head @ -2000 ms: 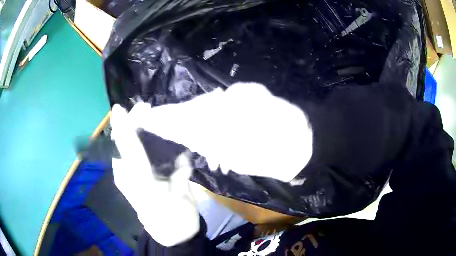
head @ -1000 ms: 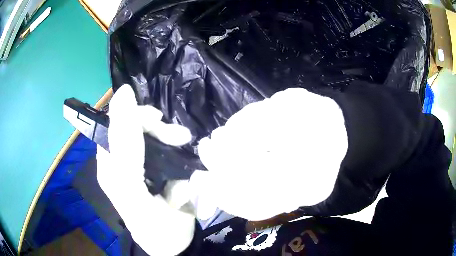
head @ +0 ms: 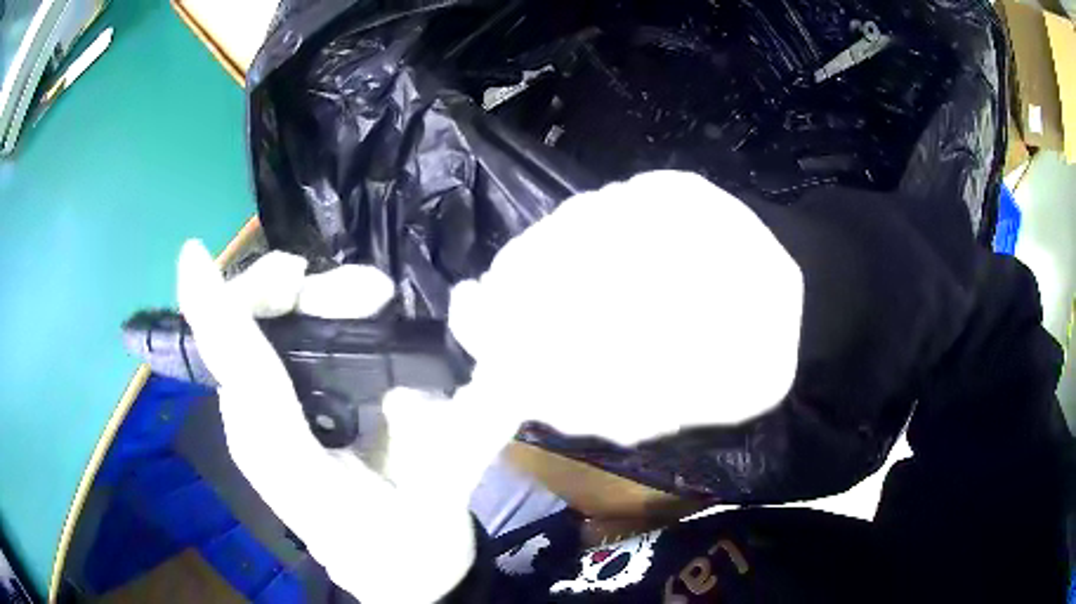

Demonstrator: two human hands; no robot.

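Note:
A long black plastic part (head: 375, 354) lies across my left hand, with a round boss near its lower side and one end sticking out left past the fingers. My left hand (head: 319, 460), in an overexposed white glove, grips it. My right hand (head: 643, 313), also in a white glove, is at the part's right end with fingers curled; the fingertips touch or hide that end. Behind is the shiny black bin liner (head: 425, 177), open, with loose black parts (head: 852, 53) glinting inside.
The carton's tan edge (head: 608, 481) shows under the liner near my lap. The green bench (head: 106, 236) with pale edging is at left, with a pale tool (head: 77, 71) at its far side. Blue crates (head: 189, 496) are below. Another carton (head: 1044, 83) is at far right.
The part was blurred at first, then tilted with its end up left; it now lies more level between the hands. My right hand moved right from the left fingers, then slightly back left.

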